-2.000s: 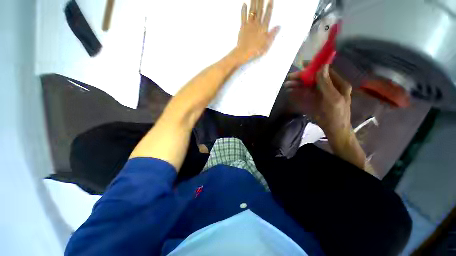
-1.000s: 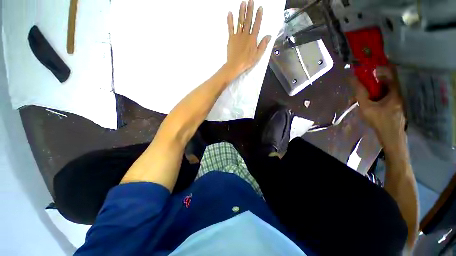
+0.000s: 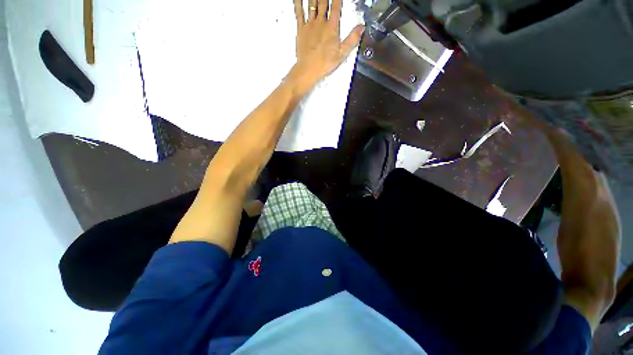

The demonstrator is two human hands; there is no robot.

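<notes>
My left hand (image 3: 318,43) lies flat on the white marker paper (image 3: 229,62), fingers spread and holding nothing; its fingertips reach the top edge of the picture. The grey cutting machine (image 3: 548,55) fills the upper right, blurred. Its silver base plate (image 3: 399,62) is on the brown table, beside the paper's right edge. My right forearm runs up behind the machine body. My right hand (image 3: 531,118) is almost wholly hidden there, with only a blurred part by the wrist showing, so its grip cannot be seen.
A dark elongated piece (image 3: 66,66) and a narrow brown strip (image 3: 89,31) lie on the left paper. White offcuts (image 3: 486,139) lie on the dark brown table (image 3: 451,125) at the right. A dark shoe (image 3: 373,163) stands near the paper's lower right corner.
The machine has come nearer the camera and tilted, then its body has covered the red handle and my right hand. The paper and my left hand appear further left in the picture.
</notes>
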